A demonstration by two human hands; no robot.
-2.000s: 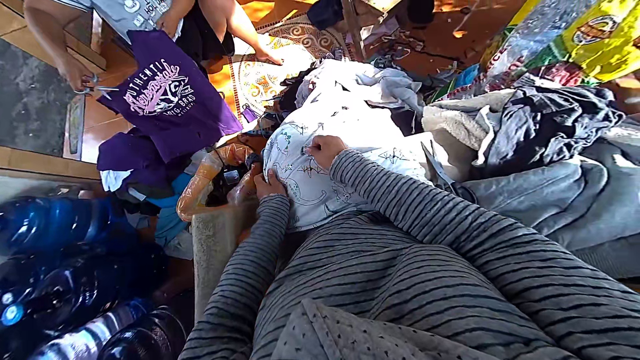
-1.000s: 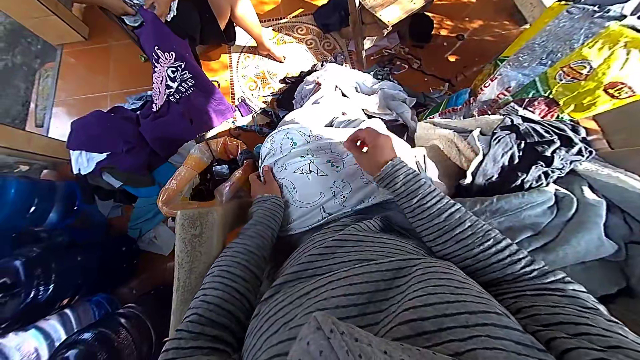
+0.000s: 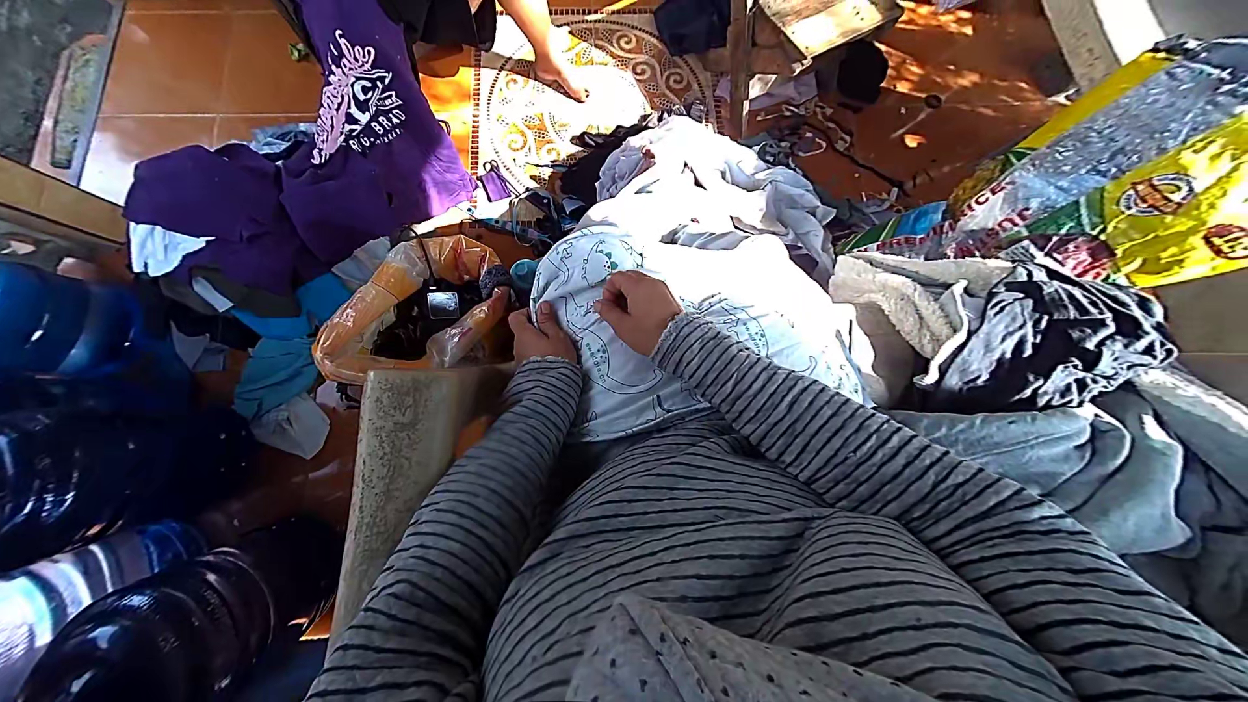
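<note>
A white cloth printed with dark line drawings [image 3: 624,366] lies across my lap, its upper part bright in the sun. My left hand [image 3: 544,334] grips its left edge, fingers partly curled under the fabric. Just to the right, my right hand [image 3: 639,310] is over the cloth with its fingertips pinched together near the left hand; whether a needle or other small thing is between them is too small to tell. Crumpled white cloth [image 3: 721,180] lies beyond. A basket wrapped in orange tape and clear plastic [image 3: 366,322] stands left of my left hand, with dark items inside.
Another person's leg [image 3: 551,58] and a purple printed shirt [image 3: 361,127] are at the upper left. Large blue water bottles [image 3: 146,604] lie at the lower left, beside the chair arm [image 3: 395,468]. Gray and black-white cloths [image 3: 1053,331] and yellow plastic packaging [image 3: 1180,195] lie right.
My right hand, raised off to the right one second ago, has come back down close to my left hand. The left hand remains at the cloth's edge.
</note>
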